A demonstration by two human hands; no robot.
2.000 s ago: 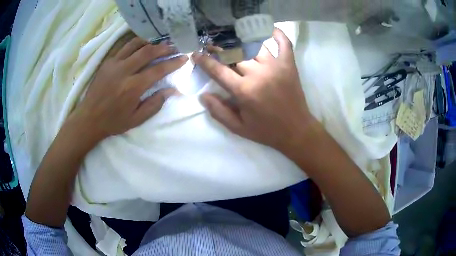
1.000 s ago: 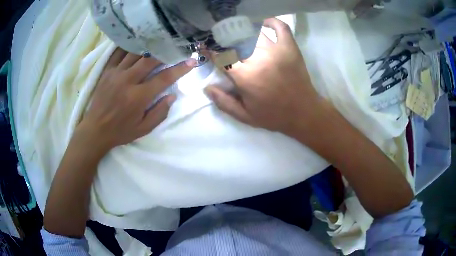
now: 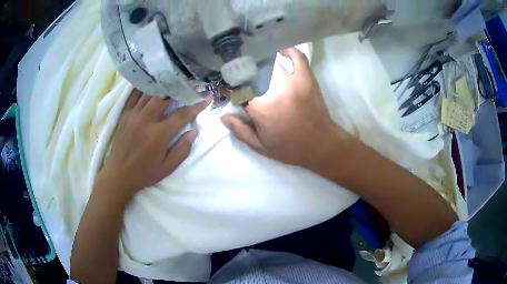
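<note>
Cream-white cloth (image 3: 239,194) covers most of the table and looks pure white under the lamp. The grey-white sewing machine head (image 3: 205,28) stands over it at the top. Its presser foot and needle area (image 3: 218,99) is small and blurred, with a tan block (image 3: 241,96) just right of it. My left hand (image 3: 147,141) lies flat on the cloth left of the foot, fingertips close to it, fingers apart. My right hand (image 3: 289,111) rests on the cloth right of the foot, thumb bent inward, some fingertips hidden behind the machine head. A fold line runs between my hands.
Dark snips (image 3: 421,89) lie right of the machine, beside a beige tag (image 3: 457,114). A pale bin (image 3: 483,161) stands at the right. Crumpled cream cloth (image 3: 396,258) hangs low right. A mint-green rim (image 3: 34,188) with dark contents runs along the left.
The view has shifted, so more of the machine head shows and it sits lower in the picture. Both hands stay on the cloth beside the foot. My right index fingertip no longer shows at the foot.
</note>
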